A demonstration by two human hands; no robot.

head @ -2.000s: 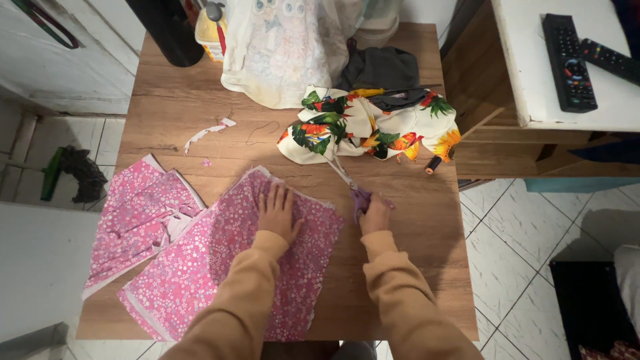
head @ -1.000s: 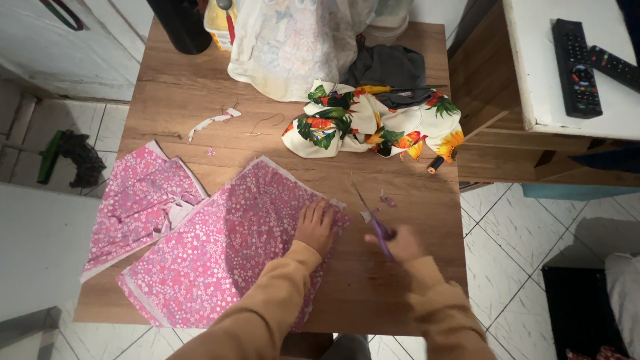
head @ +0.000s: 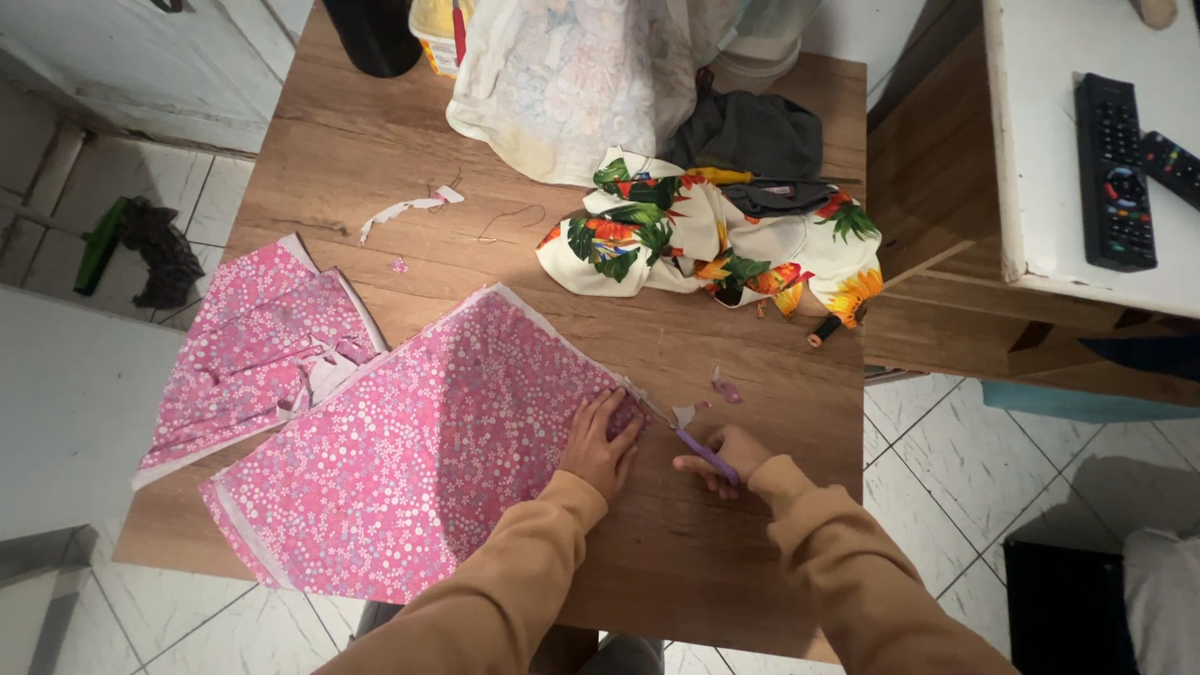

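A pink floral fabric piece (head: 375, 450) with a pale edge lies flat on the wooden table. My left hand (head: 603, 442) presses on its right corner, fingers slightly apart. In my right hand (head: 729, 459) are purple-handled scissors (head: 705, 455), their blades at the fabric's edge just right of my left fingertips. Small fabric scraps (head: 726, 387) lie beyond the scissors. Another pink floral piece (head: 253, 347) lies at the left, meeting the larger one. Whether the blades are closed on the cloth is hard to tell.
White tropical-print cloth (head: 656, 244) lies bunched at the back right, near a yellow-handled tool (head: 722, 175) and dark grey cloth (head: 750, 131). Behind stand a filled pale bag (head: 572, 94), a tub (head: 436, 37) and a black cylinder (head: 375, 33). A pale strip (head: 408, 214) and thread (head: 506, 223) lie at the back left.
The pink fabric's right corner now lies farther right than two seconds ago. My right hand has brought the scissors back to the fabric's edge. Small scraps lie on the table where none showed at first.
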